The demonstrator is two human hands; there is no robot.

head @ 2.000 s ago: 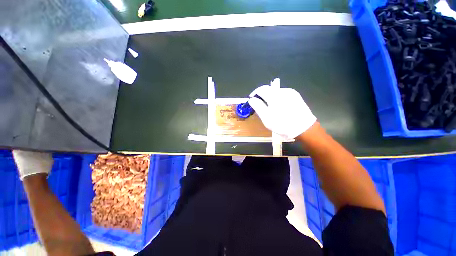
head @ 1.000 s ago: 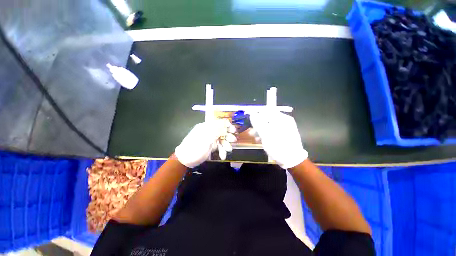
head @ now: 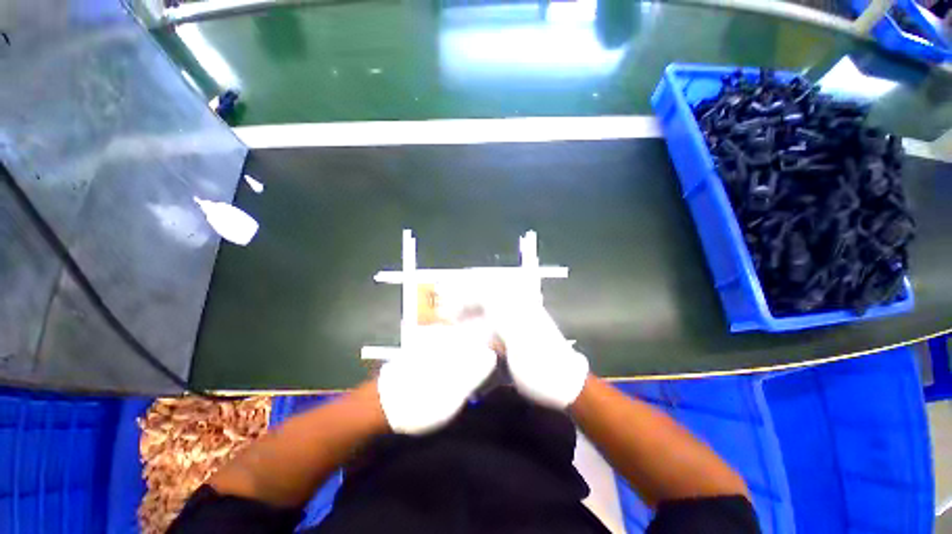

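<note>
My left hand (head: 436,388), in a white glove, is at the bench's front edge, fingers curled inward. My right hand (head: 541,357), also gloved, meets it from the right, its fingers reaching over the taped pad. The fingertips are together, with a small dark, blurred patch between them; what they hold cannot be made out. The tan pad (head: 430,302) shows only at its left part, framed by white tape strips (head: 408,256). The blue round fixture cannot be made out; gloves and glare cover that area.
A blue crate (head: 713,224) of black parts (head: 804,198) stands on the bench at right. Tan parts (head: 193,438) fill a crate below at left. A white bottle (head: 228,221) lies on the grey sheet (head: 115,198). Blue crates (head: 835,438) are below at right.
My left hand came from the lower-left crates to join my right hand at the pad. Both hands have since drawn closer together and towards my body. The view has tilted up.
</note>
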